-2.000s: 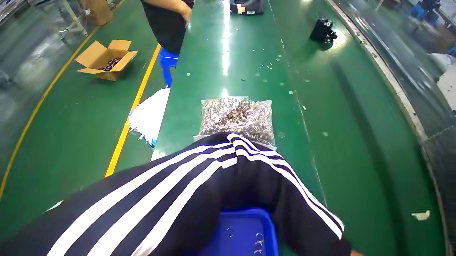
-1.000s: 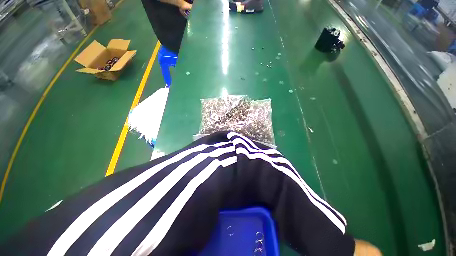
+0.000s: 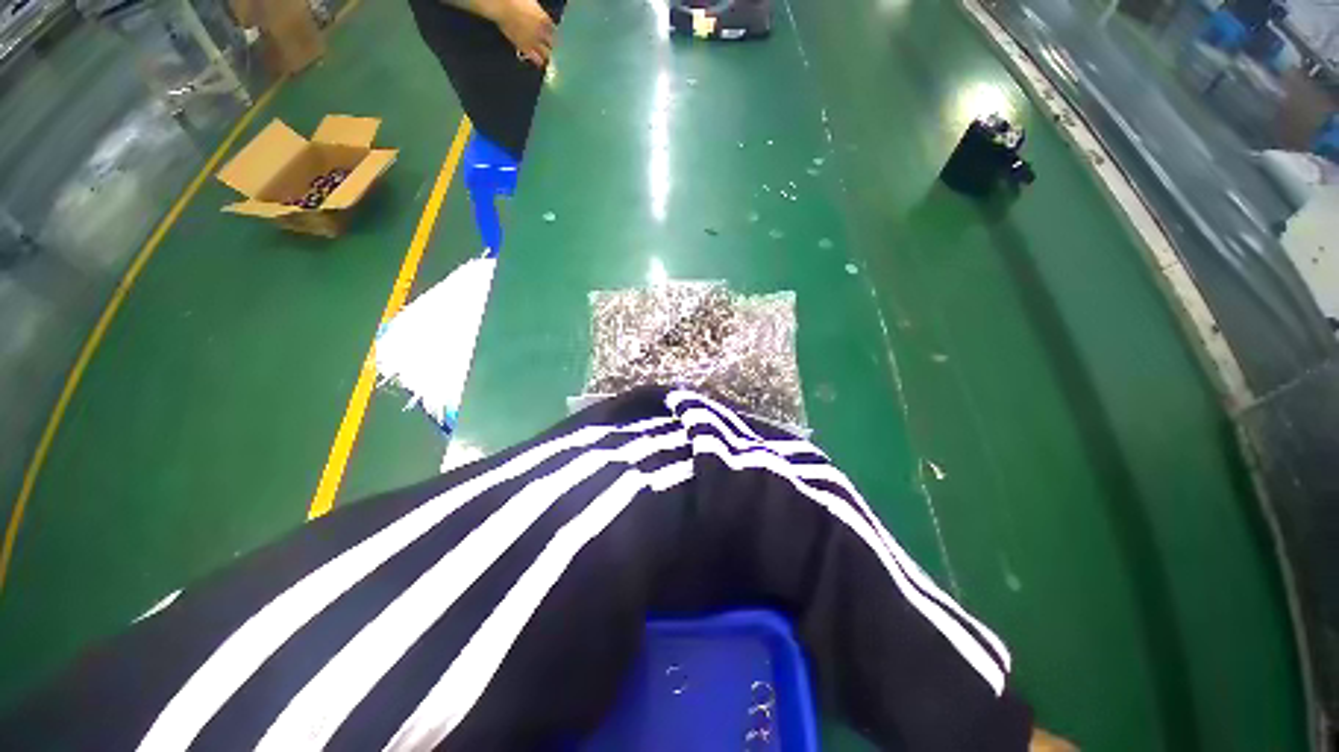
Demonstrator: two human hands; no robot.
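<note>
A clear bag of small silver-brown parts (image 3: 693, 345) lies on the green belt in front of me. A blue tray (image 3: 690, 646) is at the bottom centre, with several thin metal rings (image 3: 759, 713) inside. My black, white-striped clothing covers much of the lower picture. A small blurred bit of my right hand or wrist (image 3: 1050, 742) shows at the bottom edge beyond the cuff; its fingers are hidden. My left hand is not in view.
A black unit (image 3: 987, 156) stands on the belt, right, near the edge rail (image 3: 1160, 243). Another dark item (image 3: 720, 18) is at the top. An open carton (image 3: 311, 176), a blue stool (image 3: 489, 184) and a white sheet (image 3: 433, 338) are left. Another person's hand (image 3: 524, 27) shows above.
The black unit has moved down and slightly right. The pale scrap at lower right has left view. My right hand showed more a second ago. The other person's hand has shifted.
</note>
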